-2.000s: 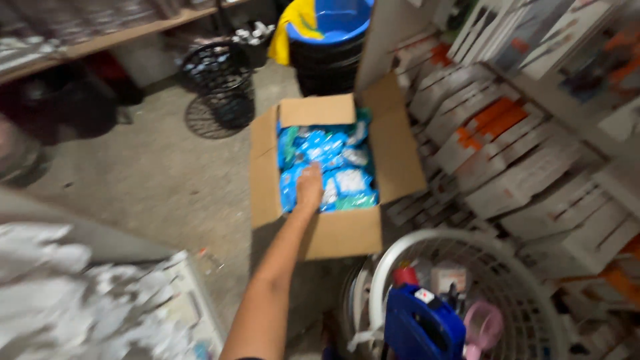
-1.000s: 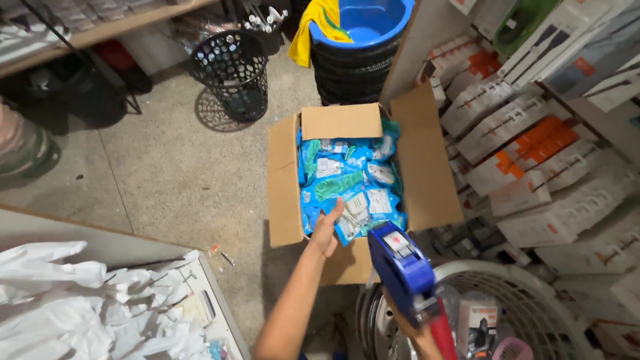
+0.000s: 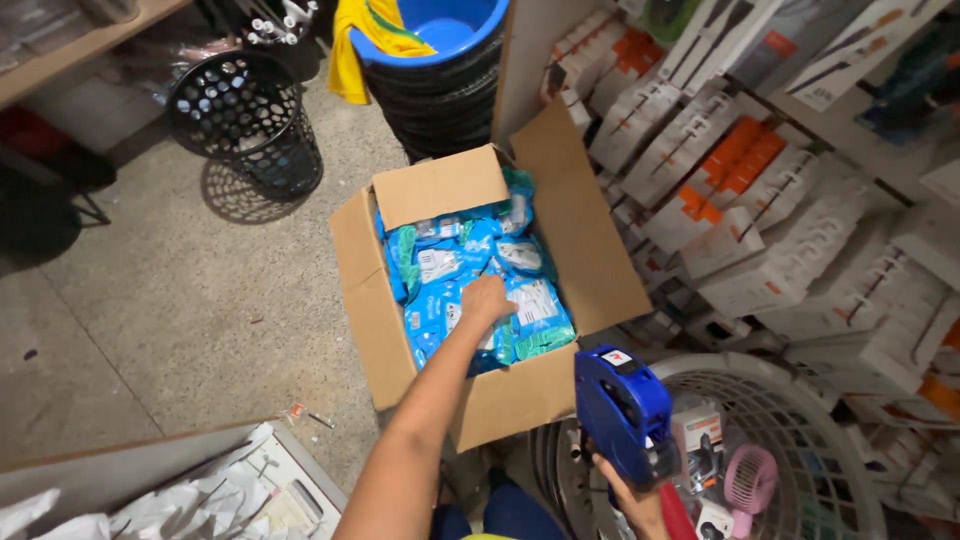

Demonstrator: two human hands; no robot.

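My left hand (image 3: 486,300) reaches into an open cardboard box (image 3: 409,191) and touches the blue plastic packets (image 3: 536,304) inside; its fingertips are partly hidden, so I cannot tell whether it grips one. Green contents show through several packets. Below and right of the box, my right hand (image 3: 630,491) holds a blue handheld price labeler (image 3: 622,412), its body upright above the fingers. The labeler is close to the box's lower right corner. Part of its handle is hidden.
A white plastic basket (image 3: 832,450) with a pink handheld fan (image 3: 750,480) stands at the lower right. Hanging boxed goods (image 3: 795,255) line the right side. A black perforated bin (image 3: 281,150) and stacked tubs (image 3: 442,97) stand beyond the box.
One second ago my left hand was at the box's near edge beside a packet; now it is farther inside, over the packets. Since two seconds ago, the labeler has come up out of the basket area.
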